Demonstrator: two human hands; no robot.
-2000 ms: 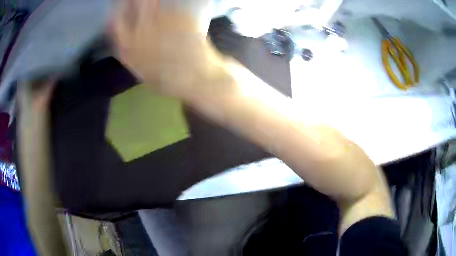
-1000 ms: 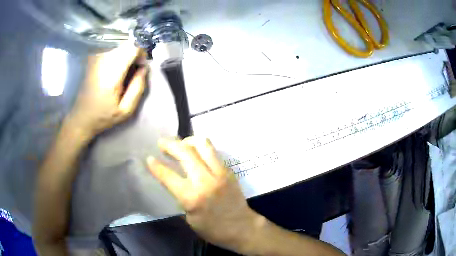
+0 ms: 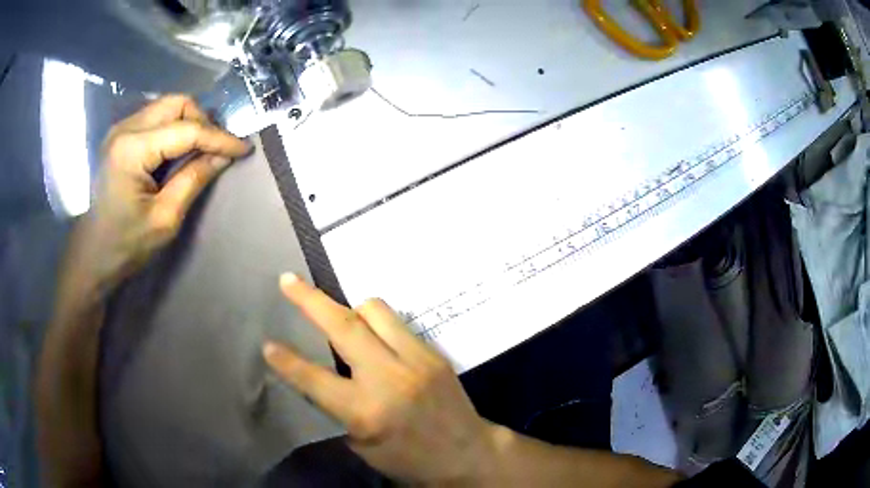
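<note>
A grey-brown garment panel [image 3: 205,315] lies on the white machine bed, with a narrow dark strip [image 3: 303,219] along its right edge. The strip runs up to the presser foot and needle [image 3: 274,93] of the sewing machine. My left hand [image 3: 162,167] is at the upper left, its thumb and fingertips pinching the panel just left of the needle. My right hand [image 3: 382,381] lies on the lower part of the strip and panel, fingers spread, pressing on the cloth. The panel's lower end is partly hidden by my right hand and forearm.
Orange-yellow scissors handles [image 3: 653,24] lie at the top right. A thin thread tail [image 3: 458,114] lies right of the needle. A printed ruler scale [image 3: 611,224] runs along the front edge. Grey-brown cloth [image 3: 735,353] hangs at the lower right, with pale cloth [image 3: 835,229] beside it.
The panel earlier showed its dark side with an olive patch; it now shows its grey-brown side. Since the last earlier frame, my left hand has shifted slightly left and the dark strip lies straighter.
</note>
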